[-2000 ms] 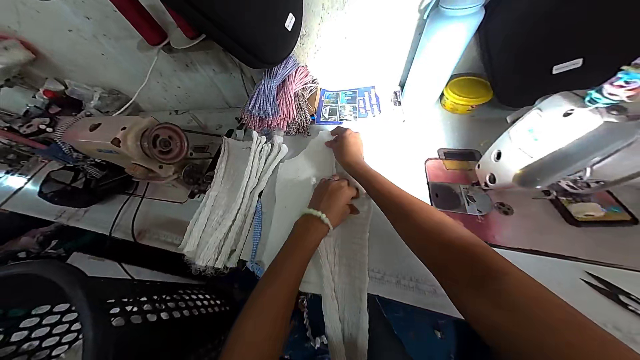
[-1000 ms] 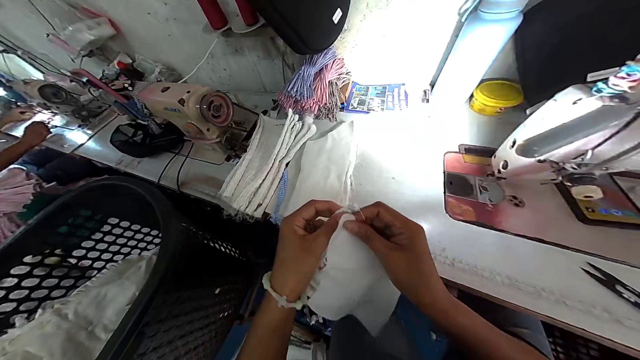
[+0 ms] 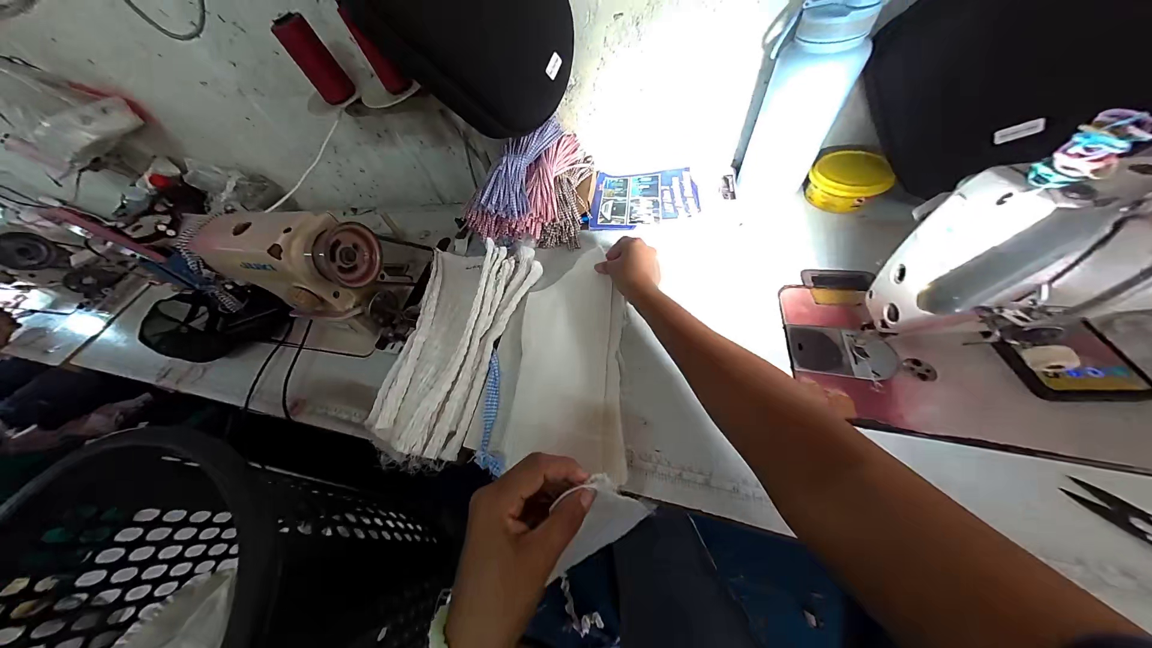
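Observation:
A long piece of white fabric (image 3: pixel 571 360) lies on the white sewing table and hangs over its front edge. My left hand (image 3: pixel 531 522) pinches the near end of it between thumb and fingers, just past the edge. At its far end my right hand (image 3: pixel 630 267) rests with bent fingers at the fabric's right corner; whether they grip it cannot be told. Left of the piece lies a stack of folded white fabric (image 3: pixel 454 360) with gathered edges. A blue checked strip (image 3: pixel 490 414) hangs beside the stack.
An industrial sewing machine (image 3: pixel 999 261) stands at right, another (image 3: pixel 279 261) at left. Bundles of striped cords (image 3: pixel 531 189), a printed card (image 3: pixel 643 198), a blue bottle (image 3: pixel 810 99) and a yellow tub (image 3: pixel 848 180) stand behind. Black scissors (image 3: pixel 1111 508) lie at right; a black basket (image 3: pixel 243 504) is front left.
My hands were together at the table's front edge one second ago. My right hand has moved to the fabric's far end, and the fabric now lies stretched along the table.

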